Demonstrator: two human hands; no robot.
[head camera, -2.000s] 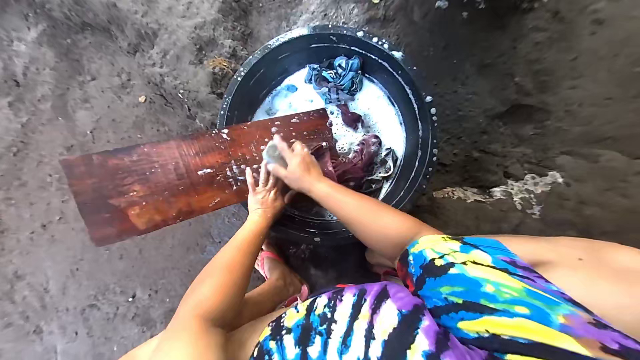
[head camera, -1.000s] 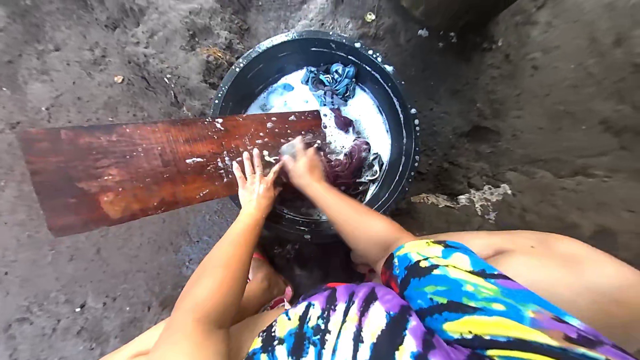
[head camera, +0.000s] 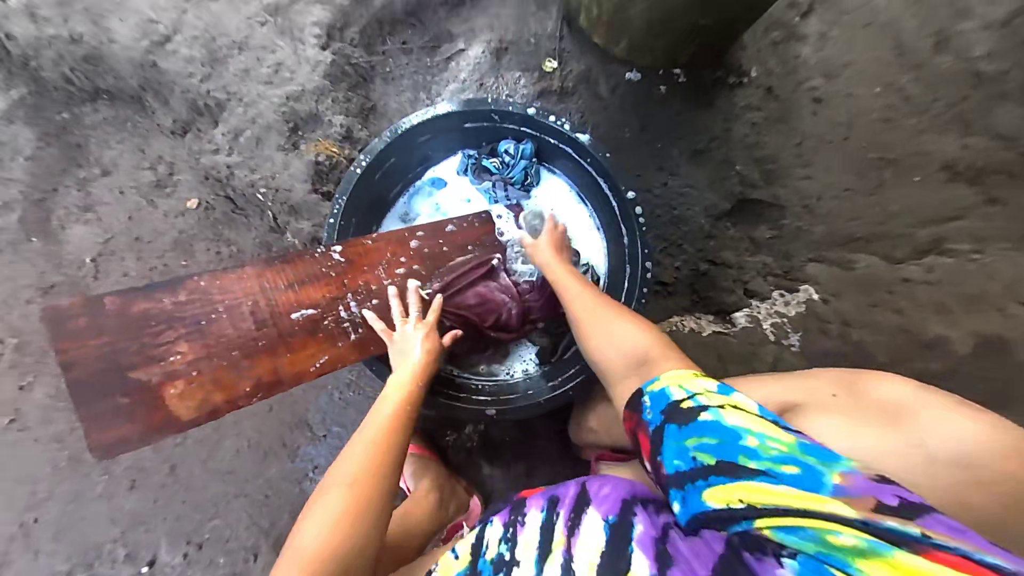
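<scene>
A reddish-brown wooden board (head camera: 224, 320) slants from the ground at the left into a round black basin (head camera: 352, 210) of sudsy water. Wet maroon cloth (head camera: 484, 300) lies over the board's lower end and down into the suds. My left hand (head camera: 412, 340), fingers spread, rests on the board at the edge of this cloth. Over the right half of the basin, my right hand (head camera: 550, 244) grips a rounded grey object (head camera: 532, 222), perhaps a stone or a brush. Bunched blue patterned cloth (head camera: 508, 164) sits in the foam at the far side.
Damp, uneven dirt ground (head camera: 880, 200) surrounds the basin. A large dark rounded container (head camera: 664, 32) stands at the top edge. A whitish patch (head camera: 772, 316) marks the ground at the right. My feet are close to the basin's near side.
My right hand has moved away from my left hand, off the board toward the basin's right side, with the grey object still in it. More maroon cloth now shows on the board.
</scene>
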